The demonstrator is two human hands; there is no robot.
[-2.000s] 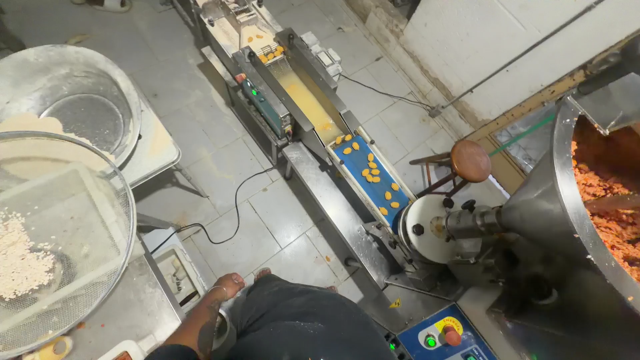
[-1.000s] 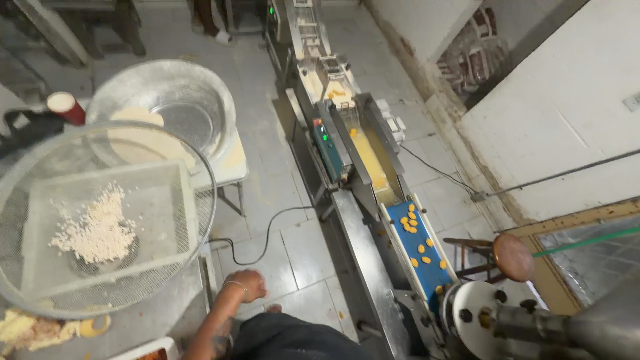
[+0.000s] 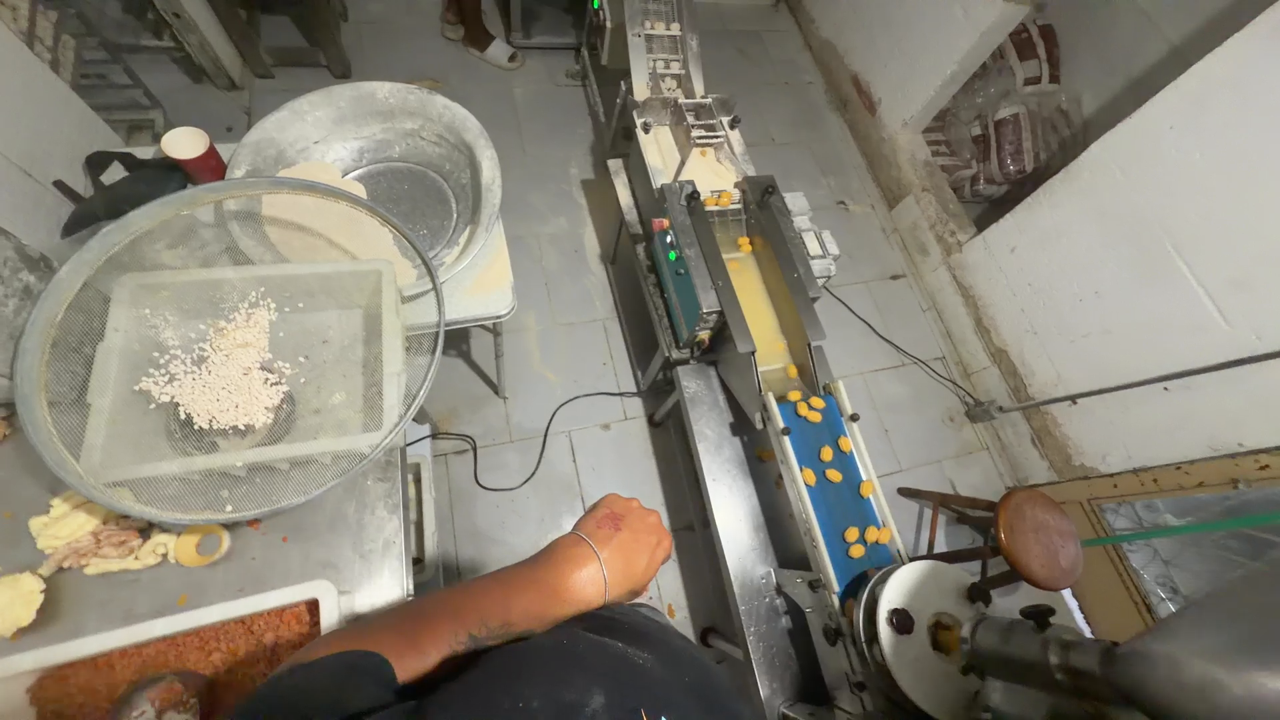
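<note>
My left hand (image 3: 622,548), with a thin bracelet at the wrist, is closed in a fist in front of my body, above the tiled floor; no object shows in it. My right hand is out of the frame. To the right, yellow-orange dough pieces (image 3: 833,475) lie on a blue conveyor belt (image 3: 820,515). The belt runs between the forming machine's round white plate (image 3: 915,630) and a trough of yellow liquid (image 3: 757,310). At the left, a large round mesh sieve (image 3: 335,480) holds pale crumbs (image 3: 225,375) and rests over a white plastic tray (image 3: 390,350).
A metal basin (image 3: 480,170) with pale flour stands on a small table behind the sieve. Dough scraps (image 3: 75,535) and a tray of reddish filling (image 3: 190,650) are at lower left. A wooden stool (image 3: 1040,540) stands right of the belt. A black cable (image 3: 545,450) crosses the floor. Another person's foot (image 3: 495,50) shows at the top.
The view has swung toward the left, showing more of the sieve. My left forearm now reaches farther out in front of my body, with the hand in a fist.
</note>
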